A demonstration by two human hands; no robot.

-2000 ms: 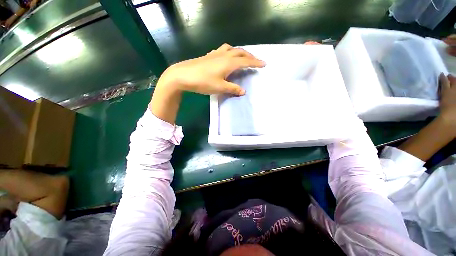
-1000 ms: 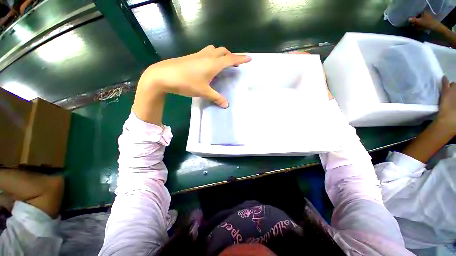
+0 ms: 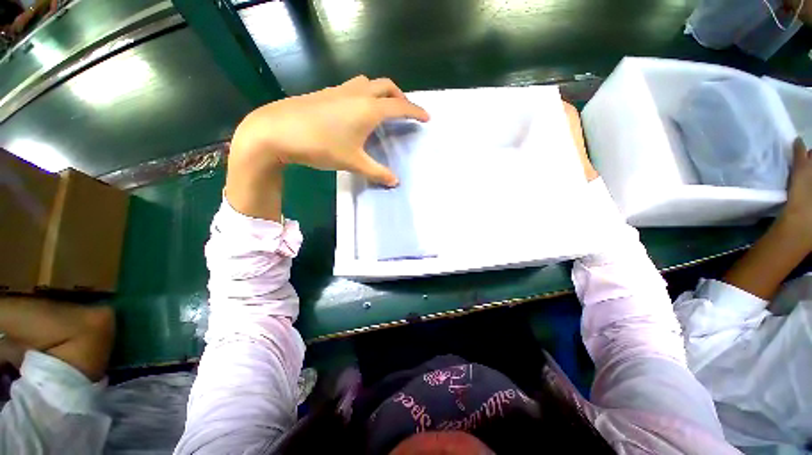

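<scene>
An open white foam box (image 3: 499, 209) lies in front of me on the green bench edge. A pale grey-blue wrapped product (image 3: 390, 213) lies at its left end. My left hand (image 3: 334, 131) is bare and reaches over the box's upper left corner, with thumb and fingers spread around the upper end of the wrapped product; the grip itself is partly hidden. My right hand (image 3: 577, 142) is at the box's far right side, mostly hidden behind the wall; only its edge and wrist show, so its fingers cannot be seen.
A second white foam box (image 3: 632, 160) with a rounded wrapped unit (image 3: 732, 133) stands close at the right, a person's hand (image 3: 799, 187) on it. Brown cartons (image 3: 85, 233) and a person's arm are at left. Beyond lie a dark conveyor (image 3: 427, 44) and green post (image 3: 233, 49).
The foam box, with my left hand at its corner, has moved left from two seconds ago. More of my right hand's edge now shows. Another person's hand at the upper right has largely left view.
</scene>
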